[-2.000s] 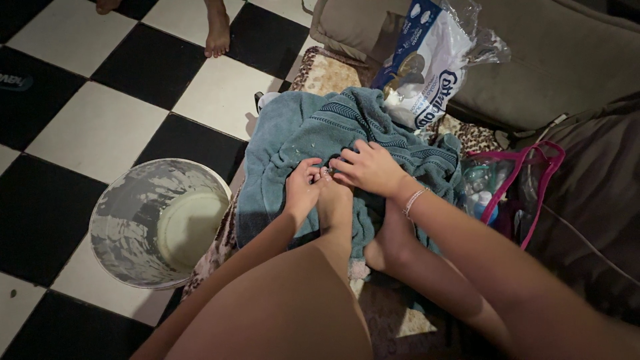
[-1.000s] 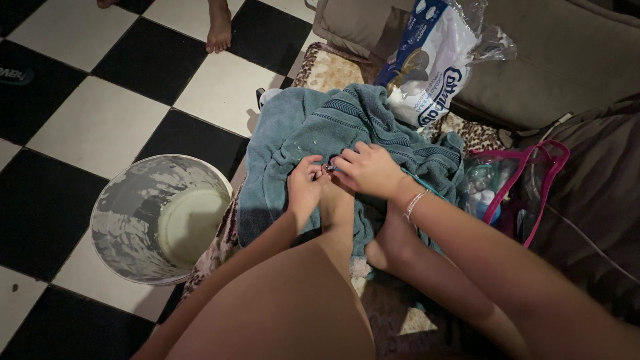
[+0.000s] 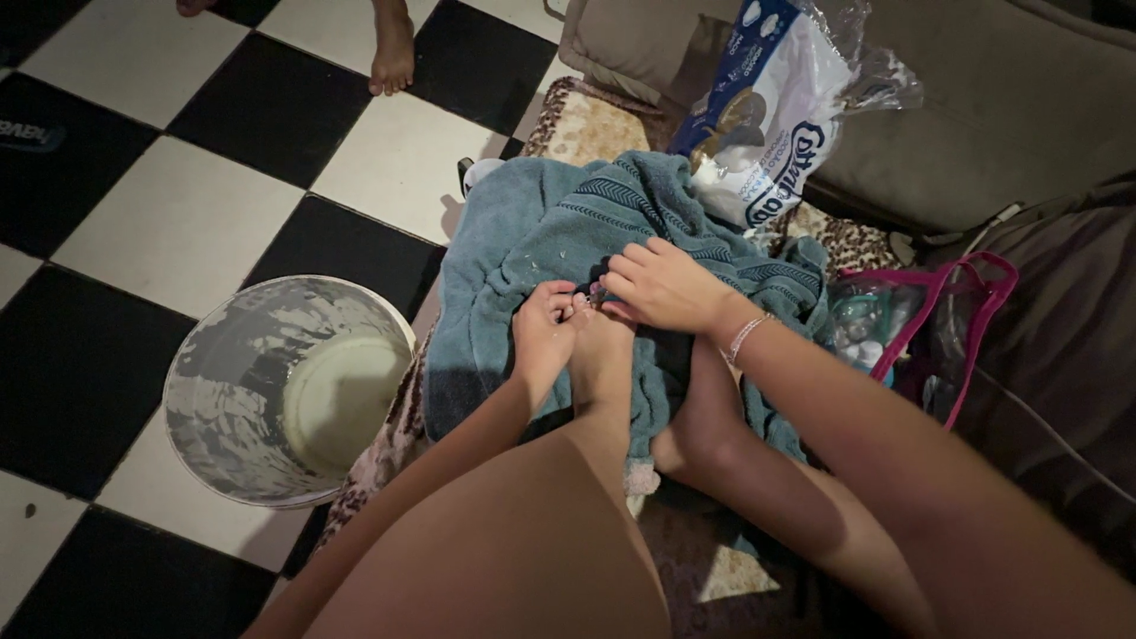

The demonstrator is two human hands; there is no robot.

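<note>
A bare foot [image 3: 603, 342] rests on a rumpled blue-green towel [image 3: 497, 231] with dark woven bands. At the left side of its toes, my left hand [image 3: 543, 333] touches the foot with curled fingers. My right hand [image 3: 661, 288], with a bracelet at the wrist, bends over the toes from the right; its fingers close on a small, partly hidden tool [image 3: 596, 293], too small and covered to name. Small pale bits lie on the towel above the hands. The other foot [image 3: 688, 444] rests at the right, its toes hidden by the towel and my right arm.
A grey bucket [image 3: 213, 390] with whitish liquid stands on the checkered floor at left. An opened cotton package [image 3: 790, 133] lies behind the towel, against a grey cushion [image 3: 967, 115]. A clear bag with pink trim [image 3: 981, 337] is at right. Another person's bare foot [image 3: 392, 58] is at top.
My right hand's fingers have shifted slightly over the toes. My left hand stays beside the toes, and the foot and towel keep their places.
</note>
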